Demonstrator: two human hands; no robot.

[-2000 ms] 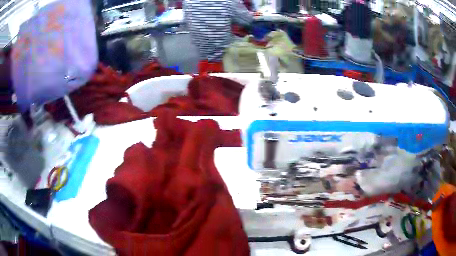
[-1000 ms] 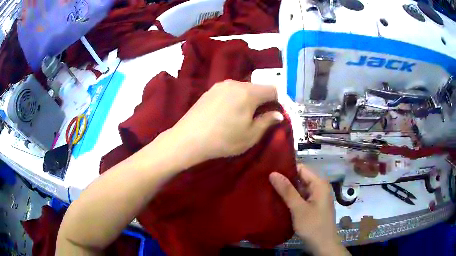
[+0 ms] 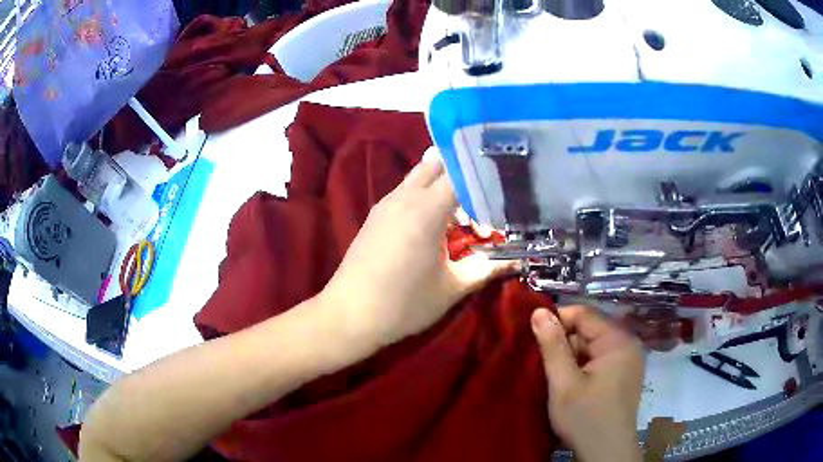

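A dark red garment (image 3: 397,388) lies over the front of the machine bed, its edge at the presser foot and needle area (image 3: 546,262). My left hand (image 3: 406,239) presses the cloth just left of the needles, with thumb and fingers at its edge. My right hand (image 3: 591,370) pinches the garment's edge just in front of the needles. The white coverstitch machine (image 3: 650,140) has a blue band and "JACK" lettering. Red binding tape (image 3: 758,300) runs in from the right. The exact contact of cloth and presser foot is hidden by metal parts.
Black thread snips (image 3: 725,368) lie right of my right hand. At left are scissors with yellow-orange loops (image 3: 138,268), a black rectangle (image 3: 108,322), a grey box with a round grille (image 3: 59,236) and a purple sheet (image 3: 95,68). More red garments (image 3: 244,77) are heaped behind.
Two seconds ago no hands were in view. Since one second ago, both hands and the garment's edge have come up to the needle area. The view has shifted.
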